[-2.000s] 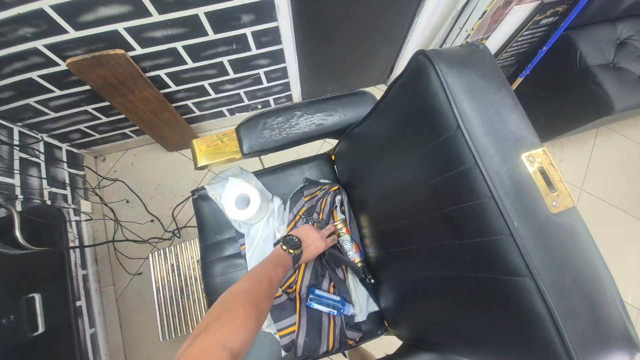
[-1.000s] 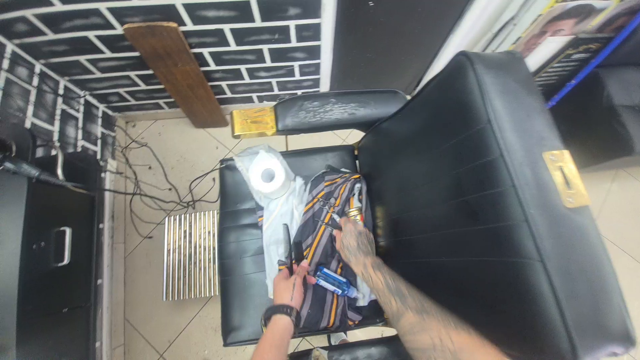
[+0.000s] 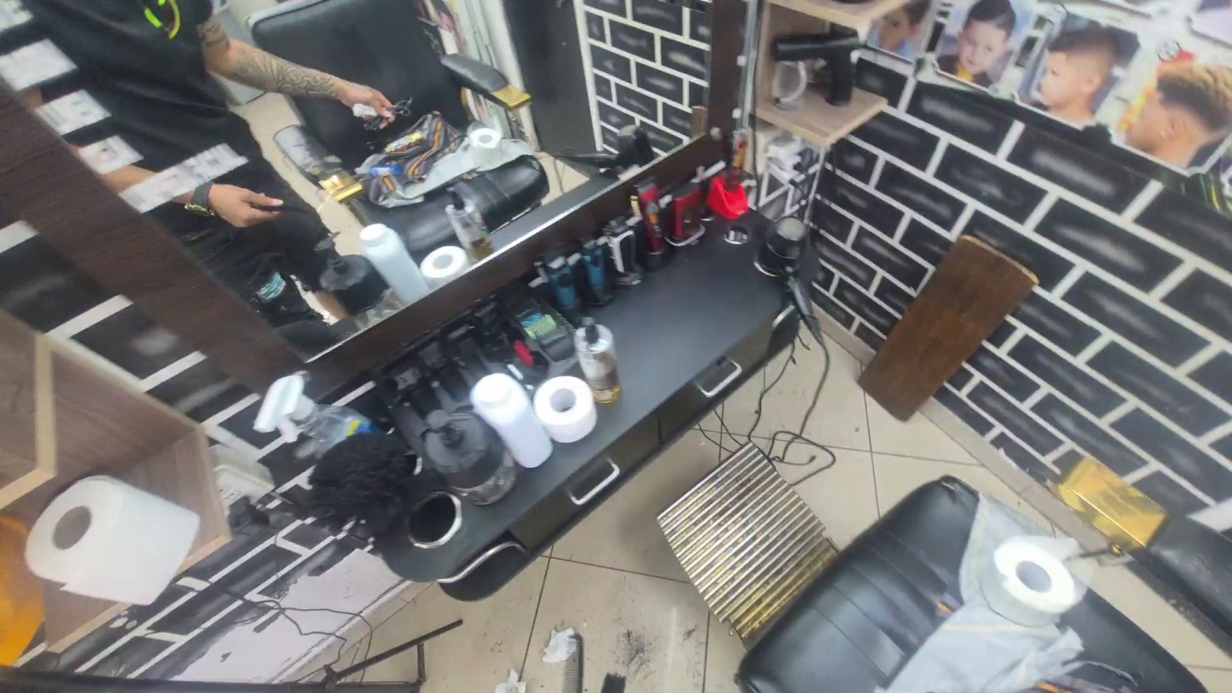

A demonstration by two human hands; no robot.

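Note:
My hands show only in the wall mirror [image 3: 539,125]. There, my left hand [image 3: 245,205], with a dark watch at the wrist, hangs low beside the dark clothing; a thin dark thing lies at its fingers, unclear. My right hand [image 3: 373,104], below a tattooed forearm, holds a small pale item and something dark with loops, above the reflected seat. A black barber chair seat [image 3: 857,587] fills the lower right of the view. On it, a toilet paper roll [image 3: 1035,580] rests on a pale cloth or plastic [image 3: 972,640]; the striped cloth is mostly out of frame.
Along the black counter [image 3: 664,327] stand a white bottle [image 3: 512,420], a paper roll [image 3: 565,409], a pump bottle [image 3: 599,361], a dark jar [image 3: 469,457] and several hair clippers [image 3: 577,274]. A ribbed metal footrest [image 3: 746,539], cables [image 3: 794,443] and a leaning wooden board [image 3: 948,327] are near.
The view has swung from the chair to the counter and mirror. Both hands, earlier seen directly over the striped cloth, now appear only in reflection, raised off it.

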